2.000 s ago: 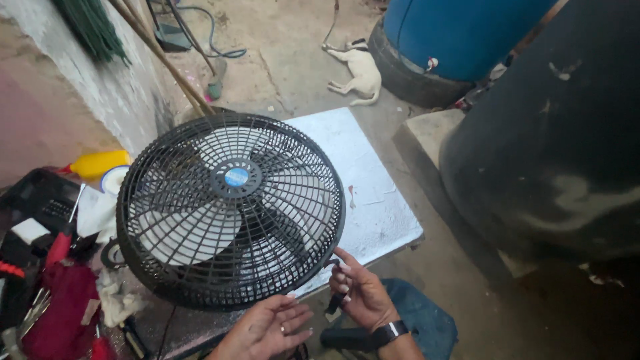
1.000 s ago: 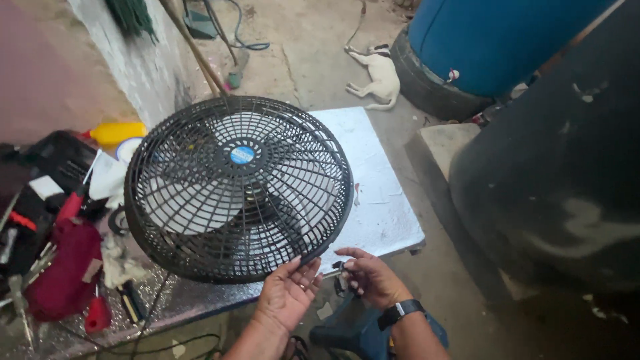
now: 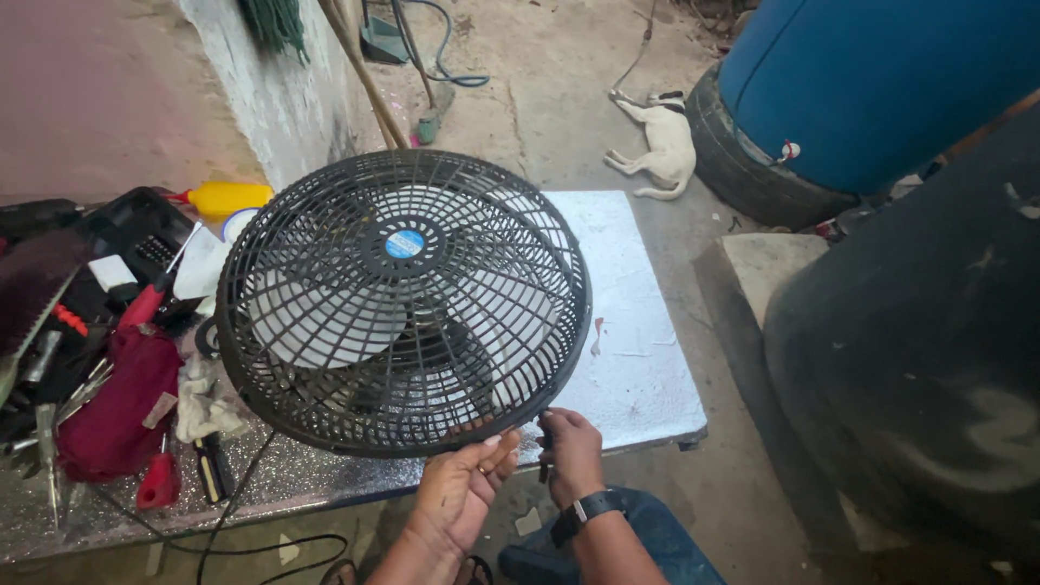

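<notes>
A round fan with a black plastic grille (image 3: 416, 305) and pale blades stands on the table, its round blue centre badge (image 3: 404, 244) facing up. My left hand (image 3: 471, 475) is at the near lower rim of the grille, palm up, its fingertips against the rim. Just right of it, my right hand (image 3: 569, 455) holds a small dark piece (image 3: 546, 455) between thumb and fingers beside the rim; what the piece is cannot be told. A dark watch (image 3: 587, 513) is on my right wrist.
Left on the silvery tabletop (image 3: 325, 487) lie a maroon cloth (image 3: 122, 406), a red-handled screwdriver (image 3: 158, 483), a black tool case (image 3: 150, 231) and a yellow bottle (image 3: 229, 198). A cable (image 3: 203, 552) hangs below. Beyond are a white dog (image 3: 668, 146), a blue barrel (image 3: 821, 89) and a dark tank (image 3: 918, 341).
My left hand has gone from apart from the rim, two seconds ago, to touching it. My right hand has turned more palm-down beside the rim.
</notes>
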